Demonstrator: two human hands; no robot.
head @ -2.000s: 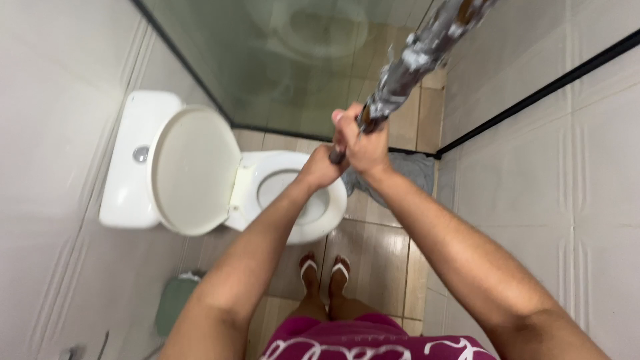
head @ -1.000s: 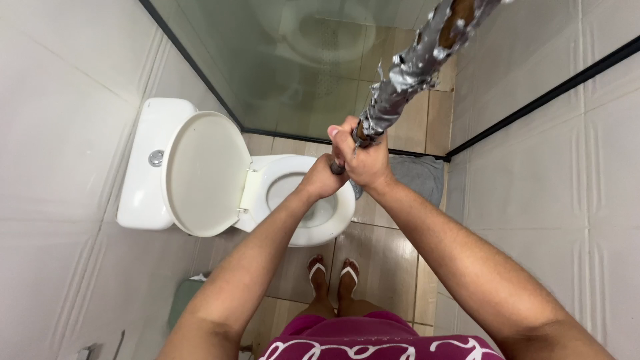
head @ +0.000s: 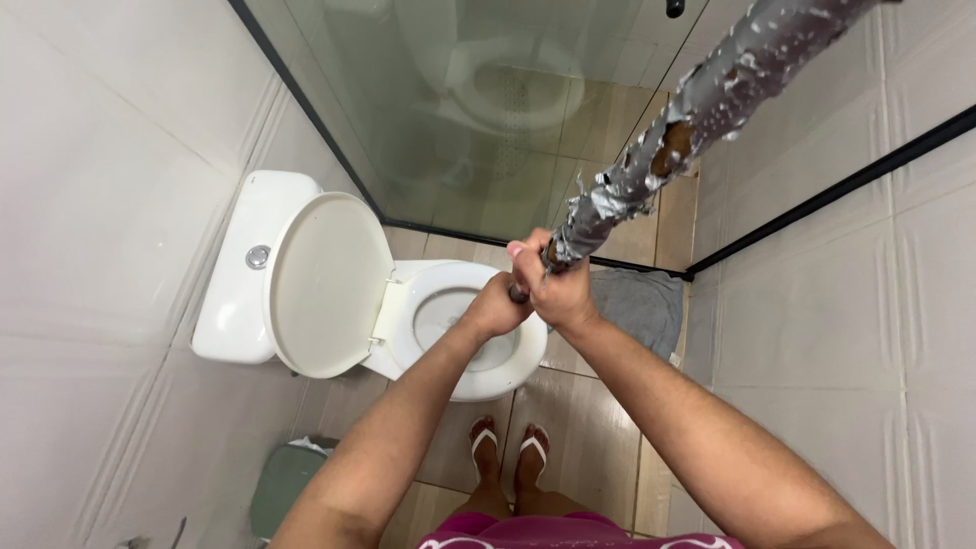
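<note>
A long pole (head: 709,114), wrapped in torn silver covering with brown patches showing through, slants from my hands toward the upper right and out of view. My right hand (head: 557,282) is closed around it just below the torn covering. Right beside it, my left hand (head: 499,305) grips the dark lower end. Both hands are above the right part of a white toilet bowl (head: 526,354), whose seat is down. The raised toilet lid (head: 332,286) leans toward the tank. The pole's far end is out of view.
The white toilet tank (head: 236,267) stands by the left wall. Beyond the bowl is a glass shower panel (head: 488,152) with a black frame. A grey mat (head: 637,309) lies at its base on the right. A green bin (head: 286,484) sits at lower left, and a black rail (head: 831,194) runs at right.
Both hands keep their grip on the pole. Its upper part now shows a longer silver-covered stretch toward the upper right than before.
</note>
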